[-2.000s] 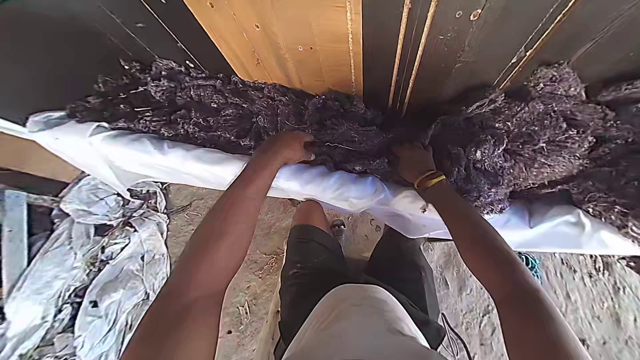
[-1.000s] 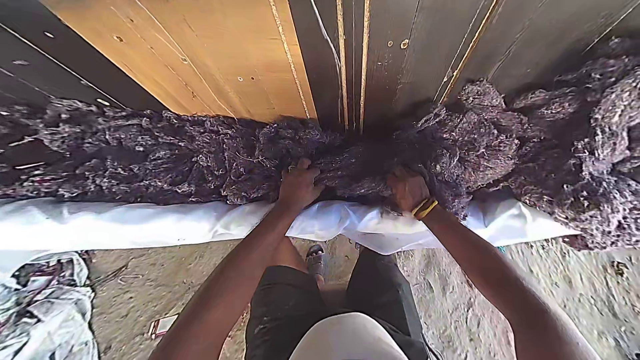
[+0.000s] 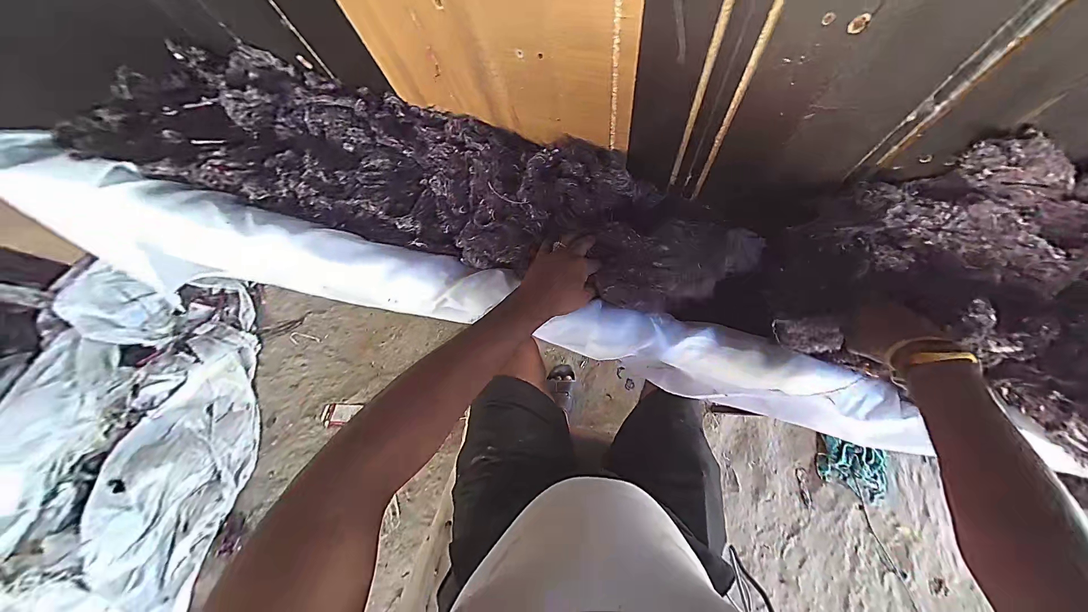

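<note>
A long bank of dark purplish-grey fibre stuffing (image 3: 399,178) lies along the inner side of a rolled or folded white cloth edge (image 3: 340,259). My left hand (image 3: 561,276) rests on the near side of the stuffing, its fingertips partly sunk in the fibre, beside the cloth. To the right, my right hand (image 3: 888,330), with a yellow band at the wrist, reaches into the fibre, its fingers hidden. Between the hands the fibre forms a smoother, darker lump (image 3: 671,259), with a dark hollow to its right.
Dark boards and an orange-brown wooden panel (image 3: 510,59) stand behind the stuffing. White plastic or cloth sacks (image 3: 170,442) lie on the ground at left. A green tangle of cord or netting (image 3: 852,469) lies at lower right, and a small red-and-white packet (image 3: 342,414) at lower left.
My hands were close together on the fibre one second ago; now they are farther apart, the right hand farther right and deeper in the fibre. The view has shifted.
</note>
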